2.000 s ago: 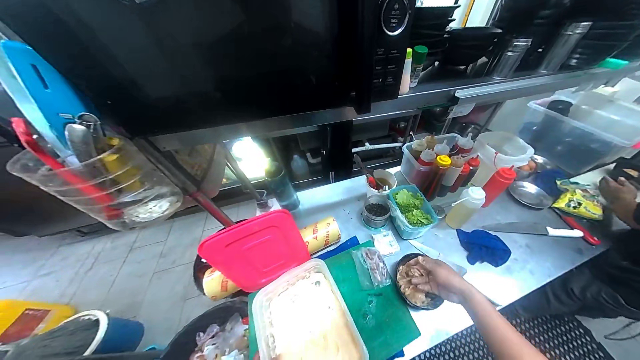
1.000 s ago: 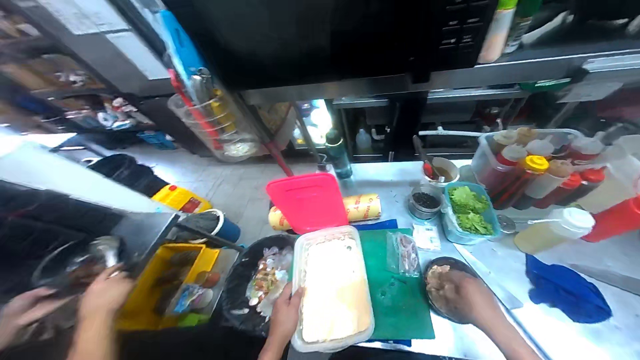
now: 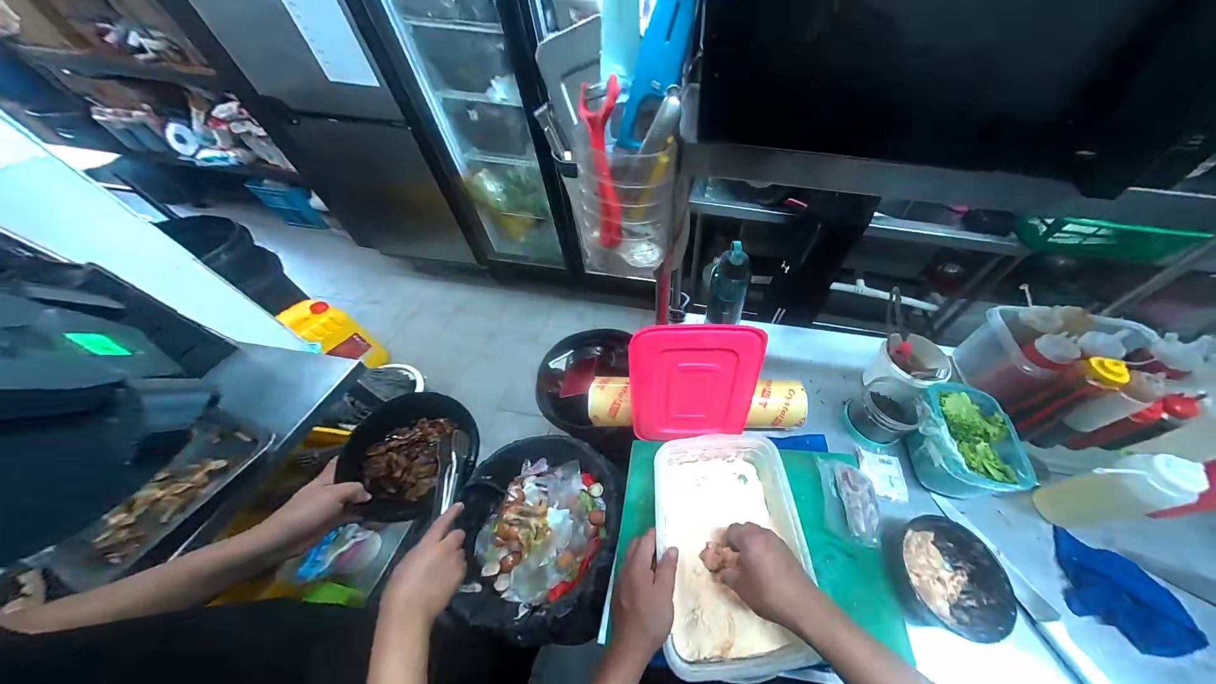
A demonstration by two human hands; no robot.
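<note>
A clear plastic tub filled with a pale, flat-topped food stands on a green cutting board. My left hand rests at the tub's left rim, holding it. Over the tub, the fingers of my right hand pinch a clump of shredded meat, low at the pale surface. To the right, a black bowl holds more shredded meat. A small plastic bag lies on the board. Behind the tub are a red plastic lid, upright, and a roll of film.
At left, another person's hands hold a black bowl of browned meat and tongs. A waste bin stands beside the board. Right are a lettuce tub, squeeze bottles, a knife and a blue cloth.
My right hand has moved from the black bowl to over the tub, with meat in its fingers. The other person's bowl has come nearer the waste bin. The view has swung left.
</note>
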